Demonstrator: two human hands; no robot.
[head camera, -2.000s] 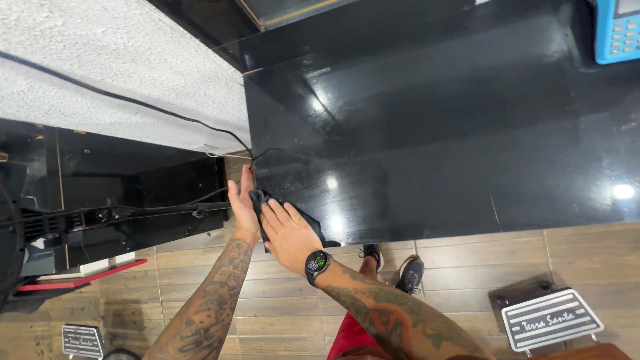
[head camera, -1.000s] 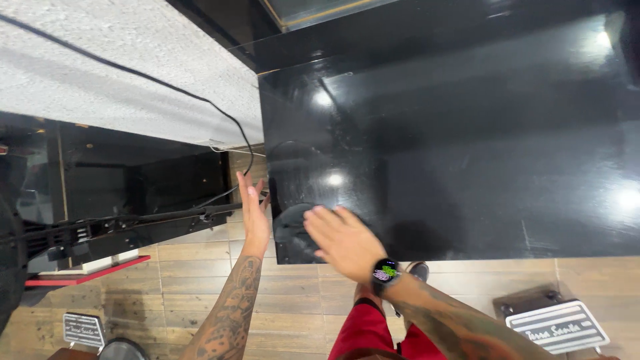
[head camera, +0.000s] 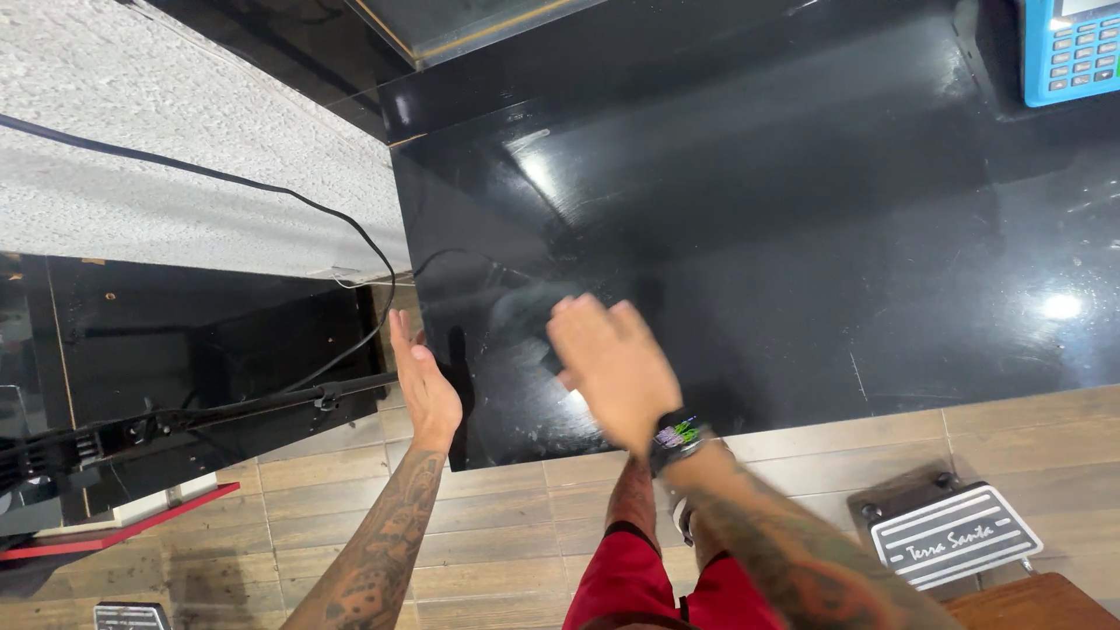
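A glossy black countertop (head camera: 744, 262) with scratches and bright reflections fills the middle and right. My left hand (head camera: 427, 385) is by its left edge, palm turned sideways and fingers pointing away from me, holding nothing. Over the counter's near left part is my right hand (head camera: 617, 367), palm down and motion-blurred, with a smartwatch (head camera: 675, 435) on the wrist. Something dark shows between its fingers and thumb; whether this is a black cloth or the bare counter cannot be told. Smeary marks (head camera: 525, 306) lie on the surface beyond its fingertips.
A blue card terminal (head camera: 1072, 57) sits at the far right. A black cable (head camera: 289, 191) crosses the textured white wall at left, above a black metal arm or stand (head camera: 324, 395). Stools with lettered metal footrests (head camera: 958, 536) stand on the tiled floor.
Two seconds ago my hands were close together on a black cloth at the counter's left edge. My right hand has since moved right, away from my left.
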